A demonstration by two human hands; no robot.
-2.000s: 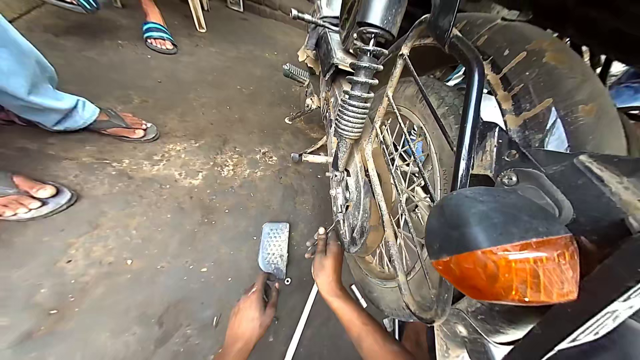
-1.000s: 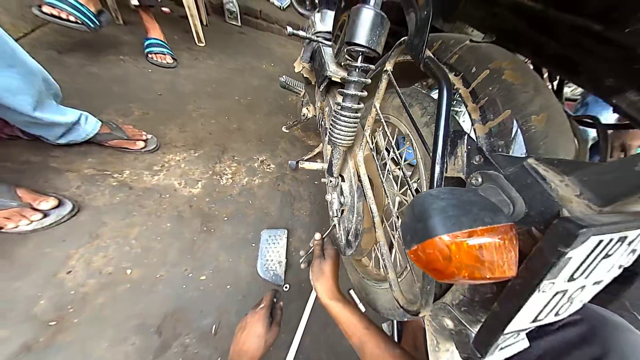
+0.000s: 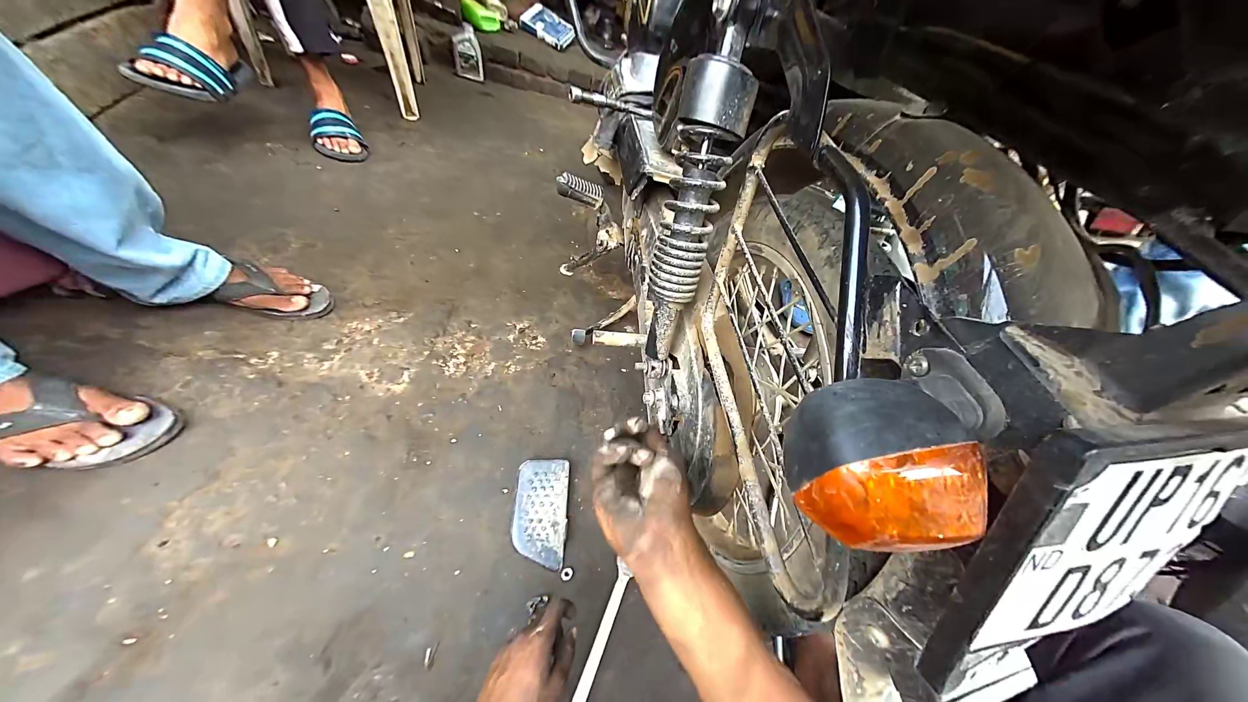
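A motorcycle's spoked rear wheel stands at centre right, with a coil-spring shock absorber beside it. My right hand is at the axle end below the shock absorber, fingers curled; whether something small is between them cannot be told. My left hand is low over the ground, its fingertips at a small dark part. Just above it lie a perforated metal plate and a small nut or washer. A long metal rod-like tool lies between my hands.
An orange turn signal and a number plate jut out at the right. One person's sandalled feet are at the left; another's striped slippers are near chair legs. A bottle stands at the back.
My right hand has turned and its fingers have curled at the axle end; in the earlier frames a thin tool or rod showed at its fingertips. My left hand remains low beside the plate.
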